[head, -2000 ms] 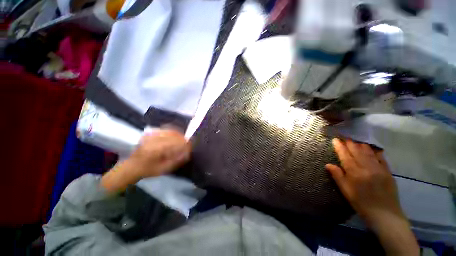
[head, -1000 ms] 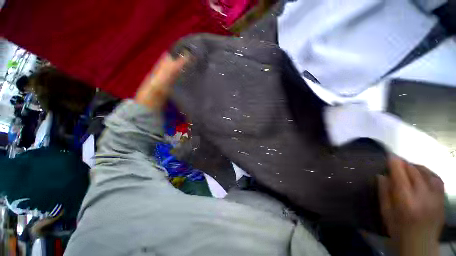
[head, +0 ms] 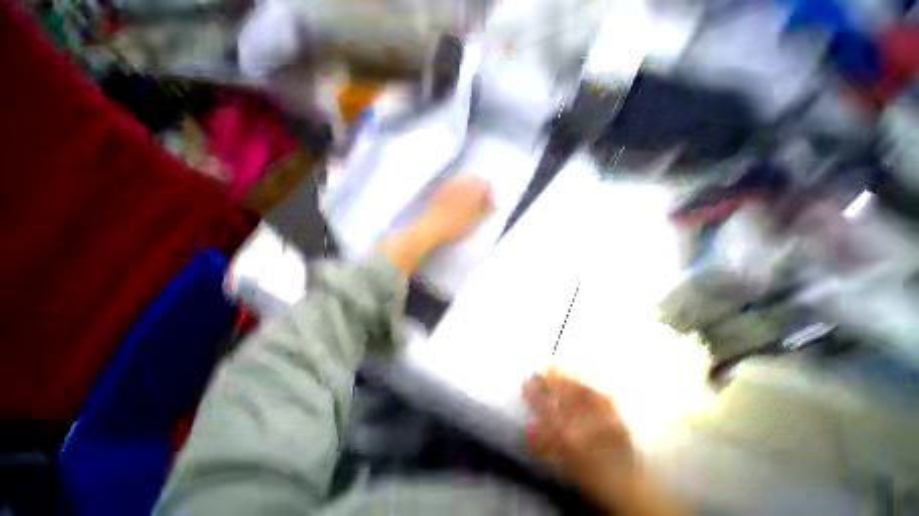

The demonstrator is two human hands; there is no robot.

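The frame is strongly blurred. A large white-backed piece (head: 549, 252), overexposed at the lamp, lies in front of me with a thin dark dashed line on it. My left hand (head: 448, 217) is over further white-backed fabric (head: 403, 166) at the upper left; its fingers look curled, and I cannot tell whether they hold anything. My right hand (head: 574, 418) is at the near edge of the bright white piece; its fingertips are blurred and its hold is unclear. Dark fabric (head: 685, 116) lies beyond, at the upper right.
A dark red cloth (head: 91, 212) hangs at the left, with a blue object (head: 151, 373) beside it. Pink cloth (head: 247, 146) lies behind. Blurred machine parts (head: 806, 338) are at the right, by the bright lamp spot.
The view has swung back right to the lit table. The dark fabric that was spread between my hands is no longer there; both hands are now at white-backed pieces.
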